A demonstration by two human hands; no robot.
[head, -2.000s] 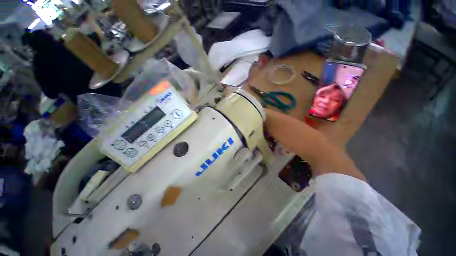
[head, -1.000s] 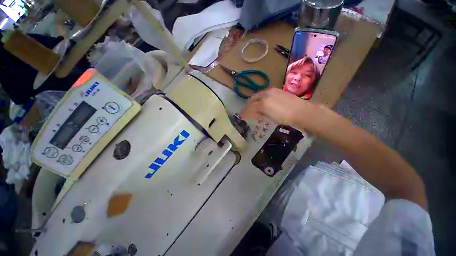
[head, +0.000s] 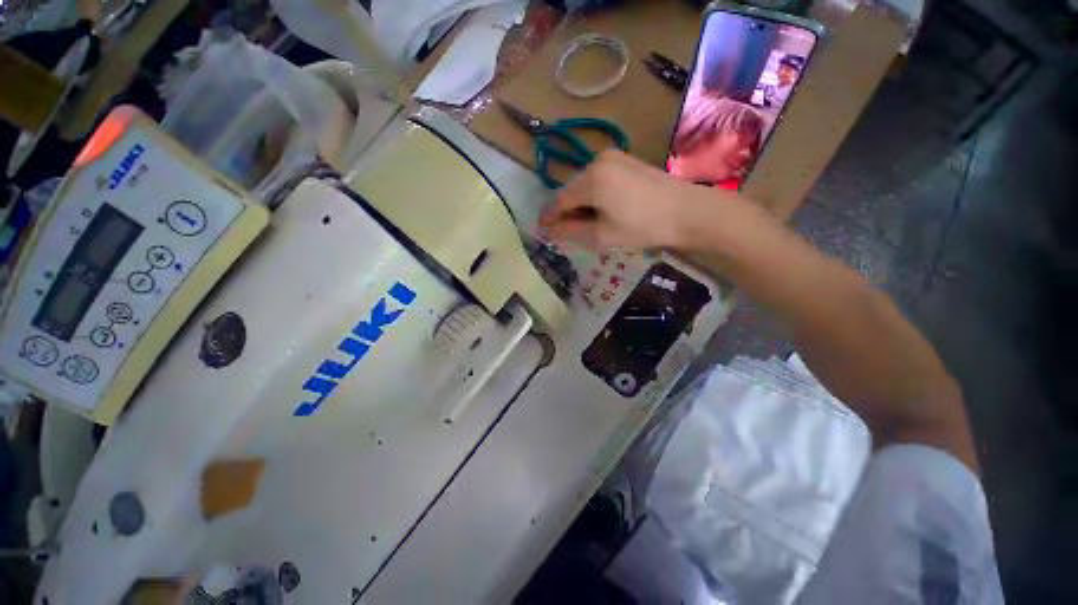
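My right hand (head: 627,201) reaches in from the lower right over the table beyond the handwheel end of the cream JUKI sewing machine (head: 355,449). Its fingers are bent down beside small dark parts at the machine's end, close to the teal-handled scissors (head: 565,150). The fingertips are blurred, so I cannot tell whether they hold anything. My left hand is out of the picture. A black switch panel (head: 647,331) lies on the table just below my right hand.
A phone (head: 727,101) showing a video stands behind my right wrist. A clear ring (head: 592,65) and a small dark tool (head: 666,71) lie on the brown board. White stacked panels (head: 757,473) are at lower right. The control panel (head: 118,266) is at left.
The view has shifted, moving the machine left. My right hand, hidden behind the machine's end at first, came into sight and stays near the scissors and small parts.
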